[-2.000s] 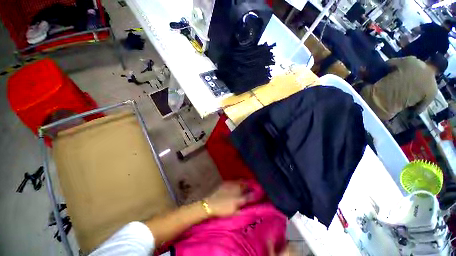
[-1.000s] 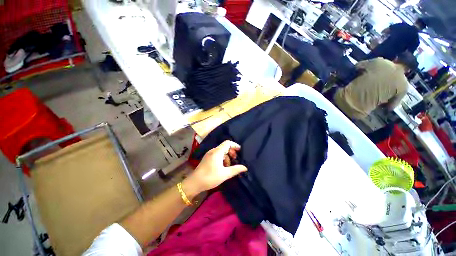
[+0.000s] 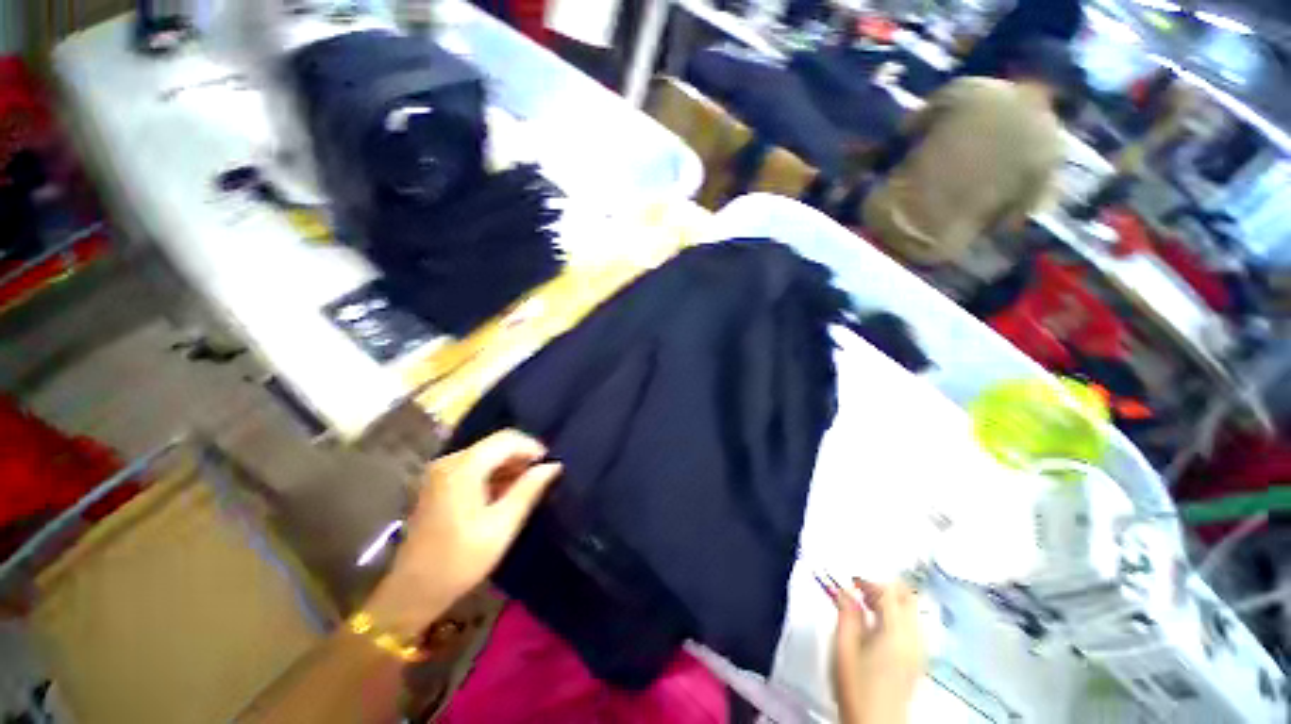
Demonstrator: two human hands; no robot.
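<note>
The black cloth (image 3: 680, 410) lies heaped over the table's front edge and hangs down onto the magenta cloth (image 3: 581, 679) on the lap. My left hand (image 3: 474, 516) is at the cloth's left edge, fingers curled and thumb near the fingertips. Blur hides whether it pinches the cloth. My right hand (image 3: 875, 651) is low over the white table, right of the cloth, cut off by the bottom edge. Small dark tips of the thread snips (image 3: 827, 581) show at its fingertips; the rest is hidden in the hand.
Cardboard (image 3: 566, 304) lies behind the cloth, with cut black strips (image 3: 482, 248) beside a black box-shaped unit (image 3: 397, 120). A pale fabric bin (image 3: 793, 226) stands behind the table. A white sewing machine (image 3: 1119, 594) and green fan (image 3: 1041, 422) are right, a cart (image 3: 184, 594) left. A person sits beyond.
The view has swung right. My left hand went from the lap up to the cloth's left edge. My right hand has come in where the red-handled snips lay on the table.
</note>
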